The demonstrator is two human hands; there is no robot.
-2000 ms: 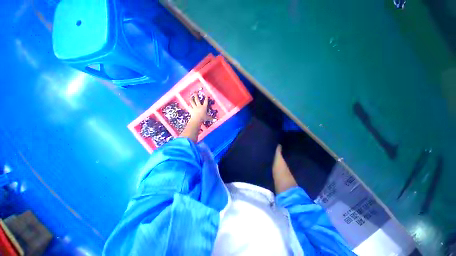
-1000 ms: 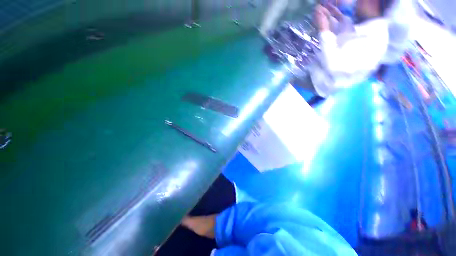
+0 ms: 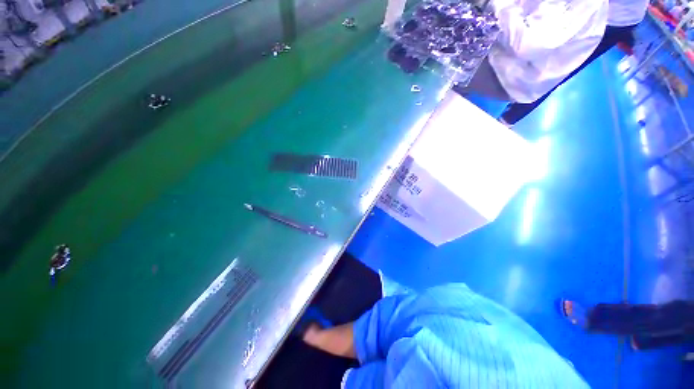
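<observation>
My right hand [image 3: 331, 339] is at the bottom, below the bench edge over my dark lap; its fingers are dim and partly hidden, so I cannot tell if they hold anything. My left hand is not in view. On the green bench [image 3: 205, 205], dark tweezers [image 3: 286, 220] lie alone. A dark gridded pad strip [image 3: 316, 165] lies beyond them. Another long dark strip [image 3: 209, 323] lies nearer, beside a pale strip [image 3: 194, 310]. Single modules lie spaced at the left [image 3: 59, 260] and further up [image 3: 158, 100].
A pile of dark and silver modules [image 3: 449, 34] sits at the bench's far end. A white carton [image 3: 464, 167] stands against the bench's right side. A person in white [image 3: 544, 49] is beyond it. Another person's leg [image 3: 639, 323] shows at right on the blue floor [image 3: 495, 262].
The view has swung right from the red tray and blue stool to the bench and carton. My left hand, earlier in the tray, has left the picture. My right hand stays low by the bench edge.
</observation>
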